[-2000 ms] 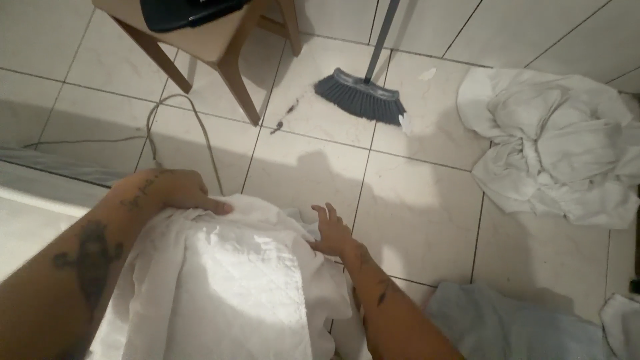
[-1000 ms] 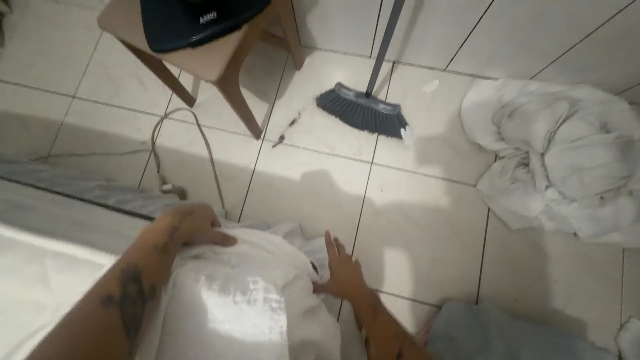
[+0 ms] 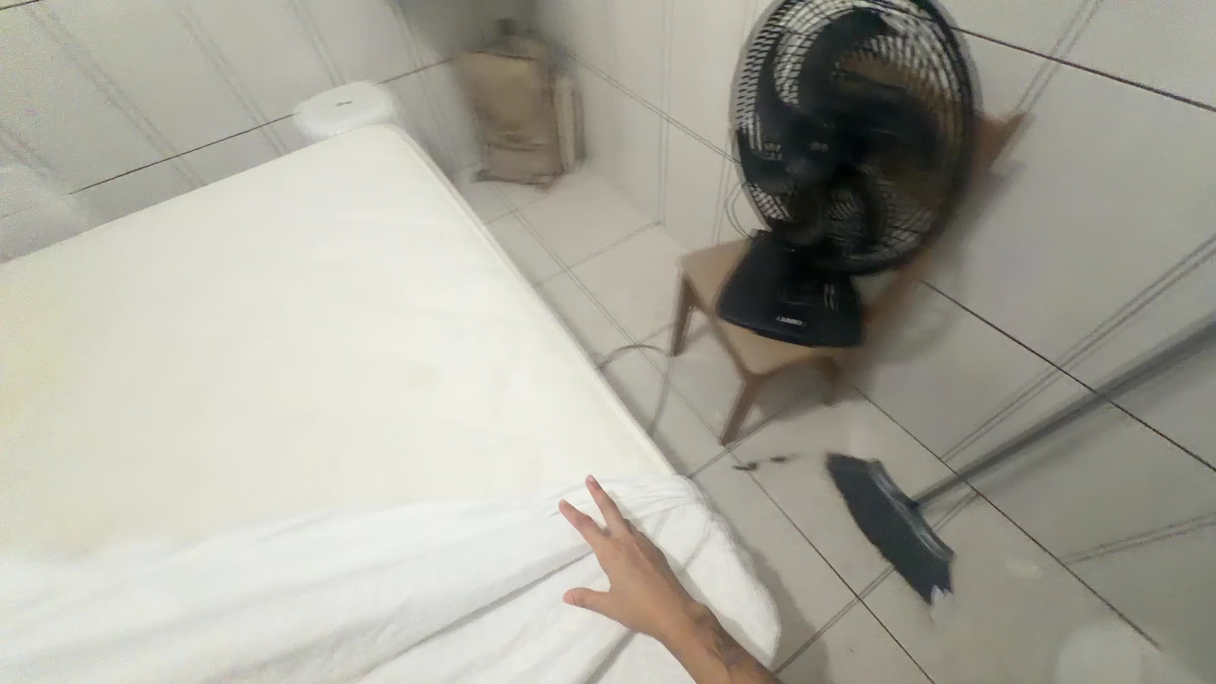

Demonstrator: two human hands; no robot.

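A bare cream mattress point(image 3: 313, 323) fills the left of the head view. White cloth point(image 3: 285, 598), gathered in folds, covers its near end and wraps around the near right corner. Over that cloth, close to the corner, is my right hand point(image 3: 627, 579), with the fingers spread and nothing gripped; whether the palm touches the cloth cannot be told. My left hand is out of view.
A black fan point(image 3: 845, 142) stands on a wooden chair point(image 3: 760, 351) right of the mattress. A broom point(image 3: 893, 527) leans nearby, bristles on the tiled floor point(image 3: 788, 541). A cord runs beside the mattress. A white round object point(image 3: 347, 109) and a blurred brown item point(image 3: 518, 114) are farther back.
The view has swung up and left, bringing the mattress top and whole fan into sight. My left hand, earlier on the white cloth, has left the view. My right hand is now over the cloth with spread fingers.
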